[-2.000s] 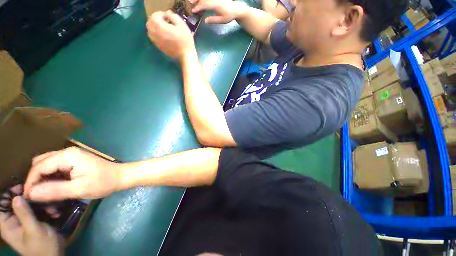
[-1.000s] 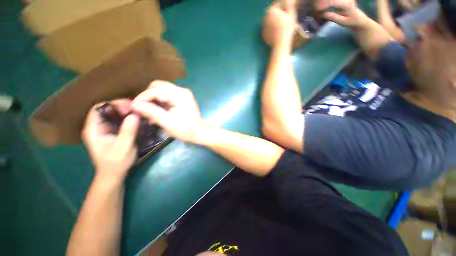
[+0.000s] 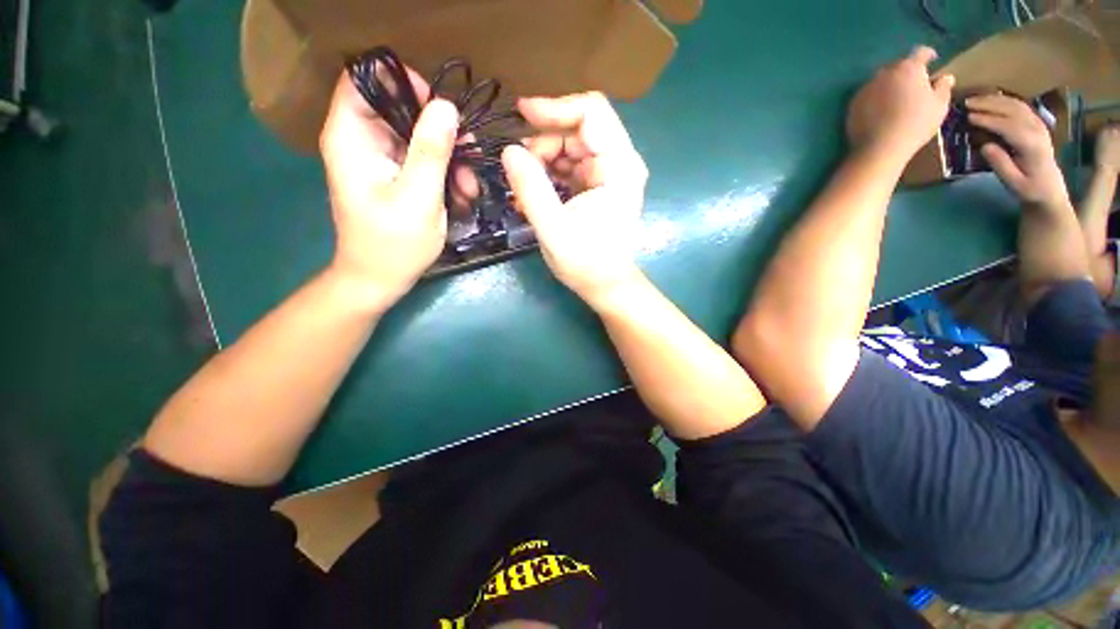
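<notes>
A black cable bundle (image 3: 391,92) in thin glossy loops is held above an open cardboard box (image 3: 491,43). My left hand (image 3: 399,184) grips the loops between thumb and fingers. My right hand (image 3: 577,178) is beside it at the right, thumb and fingers curled at the loops' right side; whether it pinches a strand I cannot tell. The box's brown lid stands open behind the hands. Dark contents with a shiny glare show in the box below the cable, mostly hidden by the hands.
A coworker's hands (image 3: 903,111) work in a neighbouring open box (image 3: 1044,55) at the right of the green bench (image 3: 737,148). The coworker's arm is close to my right elbow. A brown carton (image 3: 334,522) shows below the bench edge.
The view has swung left, so my hands and box now appear nearer the centre. The cable loops are more visible, and my hands are slightly farther apart than before.
</notes>
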